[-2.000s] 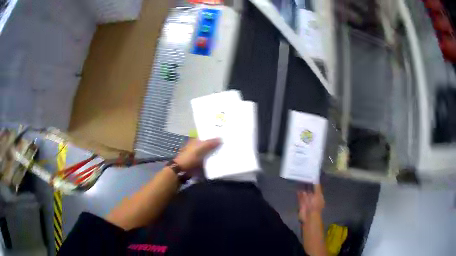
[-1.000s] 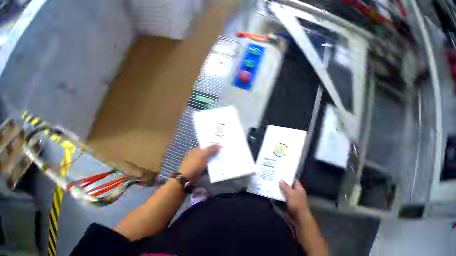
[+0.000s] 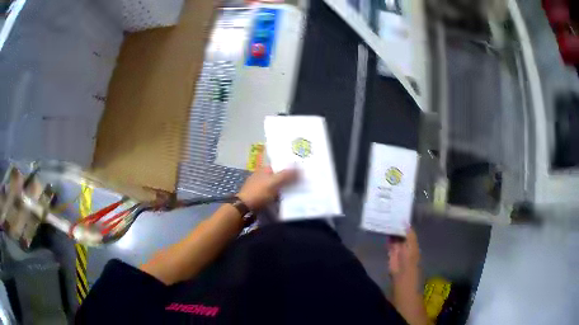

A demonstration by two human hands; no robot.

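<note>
My left hand (image 3: pixel 268 187) holds a white booklet (image 3: pixel 308 190) in front of my body, its thumb on the face, with a round yellow emblem showing. Whether more booklets lie under it I cannot tell. My right hand (image 3: pixel 404 251) is at the lower end of another white booklet (image 3: pixel 388 206), at the near end of the black belt (image 3: pixel 387 108). The fingers are partly hidden and blurred. Further white booklets (image 3: pixel 393 38) show on the belt behind the pale diagonal bar.
Large white-grey stacks (image 3: pixel 57 95) stand on brown cardboard (image 3: pixel 143 101) at the left. A blue control panel (image 3: pixel 263 38) sits on the pale side table (image 3: pixel 254 114). A curved cart handle with red ties (image 3: pixel 105 219) is lower left. The machine frame (image 3: pixel 539 127) is at the right.
Since one second ago the view has shifted. My right hand has moved away from my left, from in front of my body to the belt with its booklet. The earlier belt booklet is farther up.
</note>
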